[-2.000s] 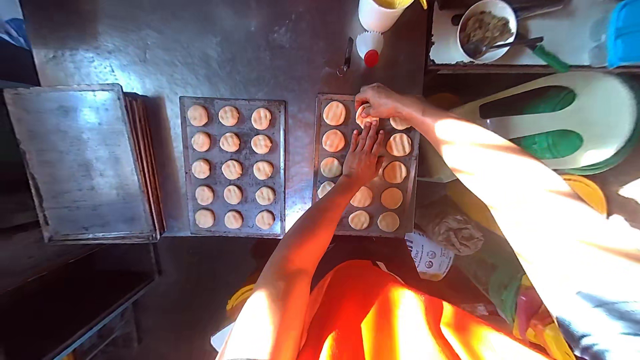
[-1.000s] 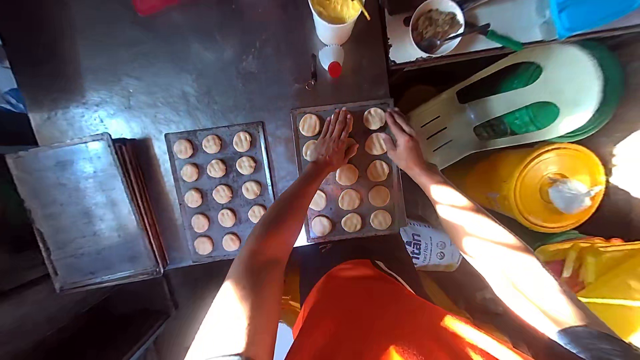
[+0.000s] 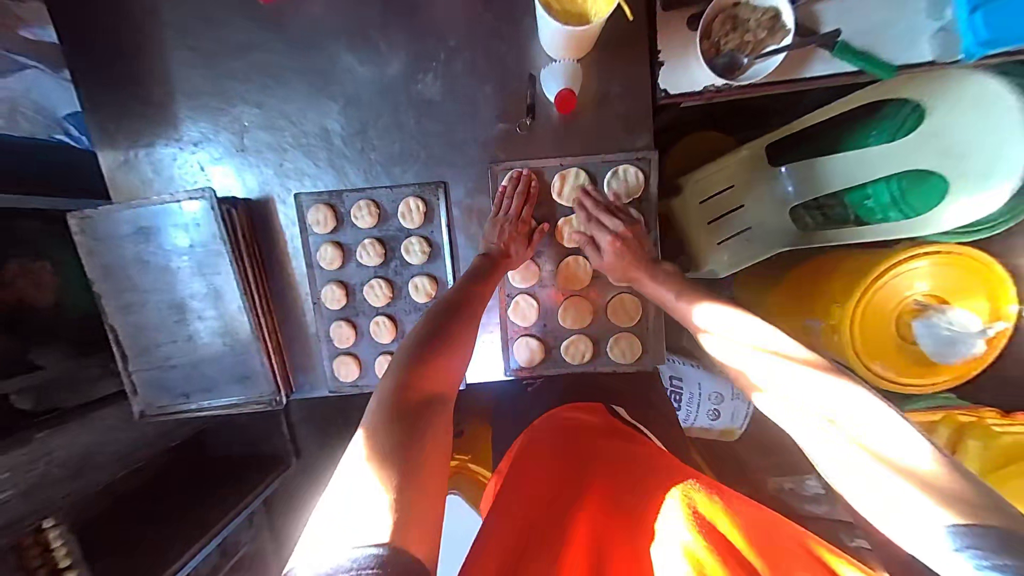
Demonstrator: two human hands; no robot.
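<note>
Flattened dough rounds (image 3: 575,312) lie in rows on a metal baking tray (image 3: 512,370) before me. My left hand (image 3: 514,220) lies flat, fingers forward, over the rounds at the tray's far left corner, covering most of them. My right hand (image 3: 612,236) rests over the second row, its fingers on or beside a middle round (image 3: 569,231); it hides part of the right column. Neither hand grasps anything. To the left is a second metal tray (image 3: 306,268) with similar dough rounds (image 3: 378,292), partly hidden by my left forearm.
Stacked metal trays (image 3: 172,312) stand at the left of the metal table (image 3: 320,96). Beyond my tray are a white cup with yellow contents (image 3: 570,36), a red-tipped white bottle (image 3: 562,82) and a small dark tool (image 3: 530,100). A plastic chair (image 3: 864,168) and yellow lidded bucket (image 3: 932,320) stand right.
My left hand has moved to the tray's far left corner. My right hand has come from the tray's right edge inward over the rounds.
</note>
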